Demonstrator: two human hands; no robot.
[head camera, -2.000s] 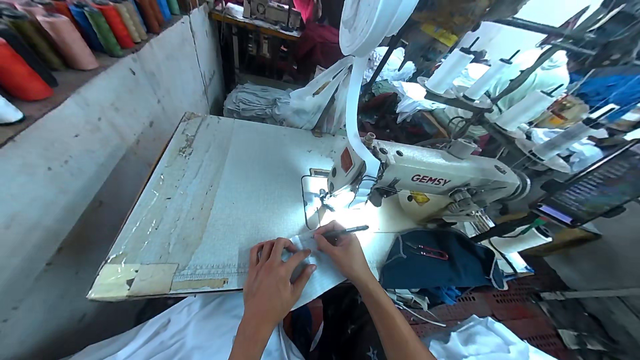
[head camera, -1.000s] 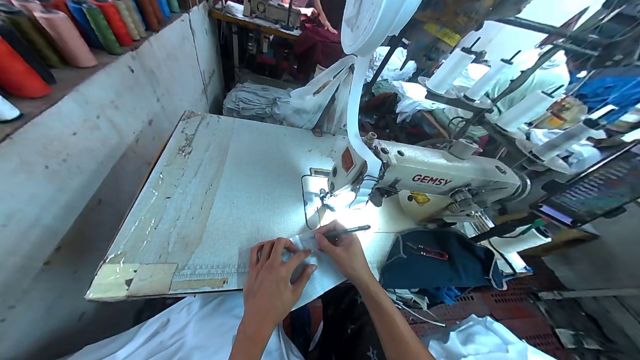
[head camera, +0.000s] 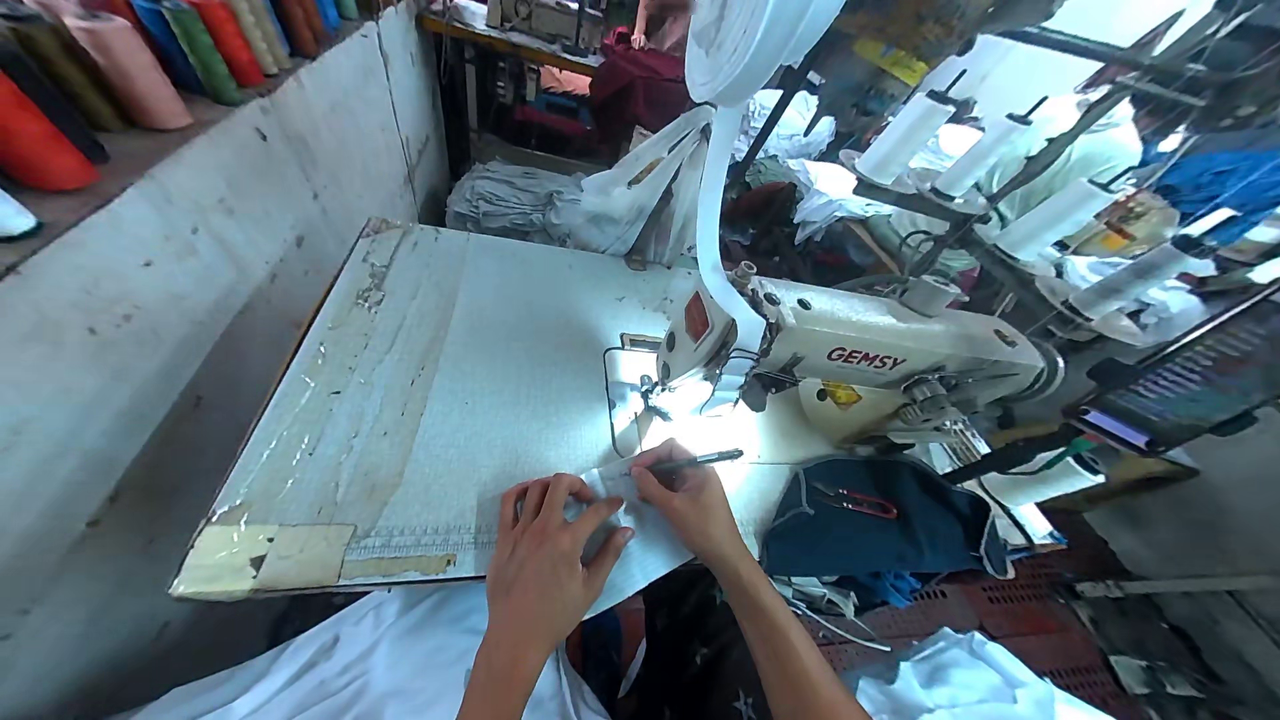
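Note:
My right hand (head camera: 685, 495) grips a dark pen (head camera: 715, 457), its tip end down at a piece of white fabric (head camera: 640, 540) on the front edge of the sewing table (head camera: 500, 370). Just left of it, my left hand (head camera: 550, 535) lies on the same fabric with its fingers spread, pressing it flat. Behind both hands stands a white sewing machine (head camera: 880, 340) with its lamp lit over the needle area. A measuring tape (head camera: 420, 541) is fixed along the table's front edge, left of my left hand. The pen's very tip is hard to make out.
Dark blue cloth (head camera: 850, 540) with red-handled thread snips (head camera: 868, 503) lies right of my right arm. Thread cones (head camera: 205, 50) line the wall ledge at left. White cones (head camera: 905, 138) stand on a rack beside a mounted phone (head camera: 1190, 370). White cloth (head camera: 400, 655) hangs below the table.
Both hands stay nearly where they were, with the pen still in the right one. In the background, a person's hand and dark red cloth have come further into view at the other table.

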